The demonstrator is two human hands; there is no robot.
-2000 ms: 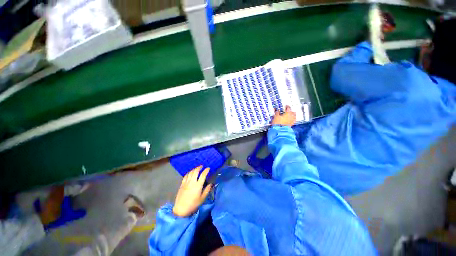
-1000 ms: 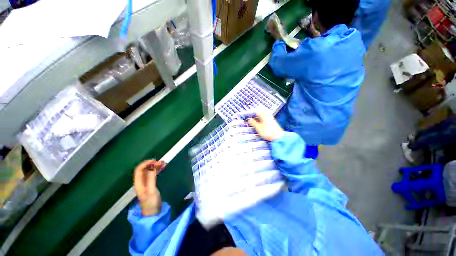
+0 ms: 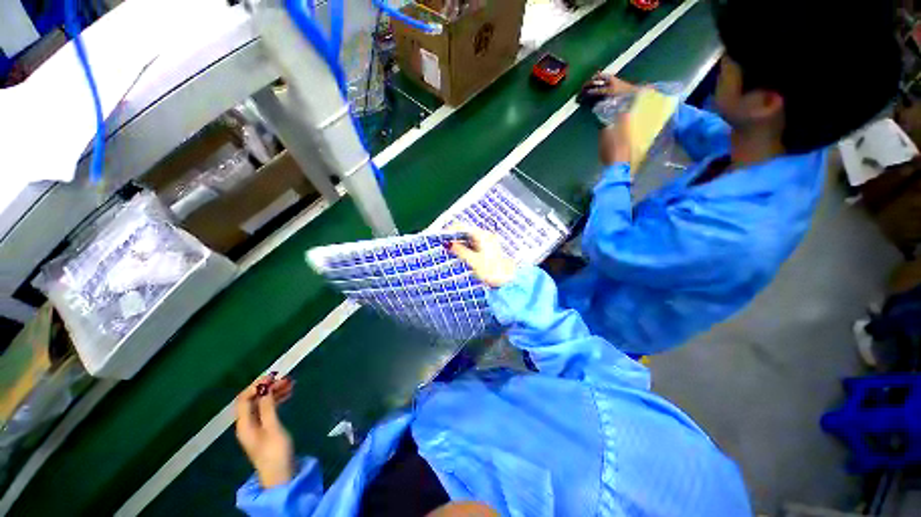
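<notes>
My right hand [image 3: 485, 260] grips the edge of a white sheet with rows of small blue labels [image 3: 414, 278], raised and tilted above the green bench. A second blue label sheet [image 3: 505, 217] lies on the bench [image 3: 389, 364] behind my right hand, partly hidden by it. My left hand [image 3: 265, 434] is raised at the lower left, with a small dark thing [image 3: 267, 385] between its fingertips; it is too small and blurred to name. My left hand is apart from the sheets.
A person in a blue smock [image 3: 707, 222] works close at the right, holding something yellow [image 3: 649, 126]. A red-edged dark unit [image 3: 549, 69] is on the green belt. A grey post [image 3: 333, 131] rises behind the sheets. A white tray of bagged parts [image 3: 131, 278] and a brown carton [image 3: 459, 50] stand beyond.
The held sheet was flat on the bench, then was lifted by my right hand, and now tilts with its labels showing. My left hand rose from beside my body and has shifted lower left since.
</notes>
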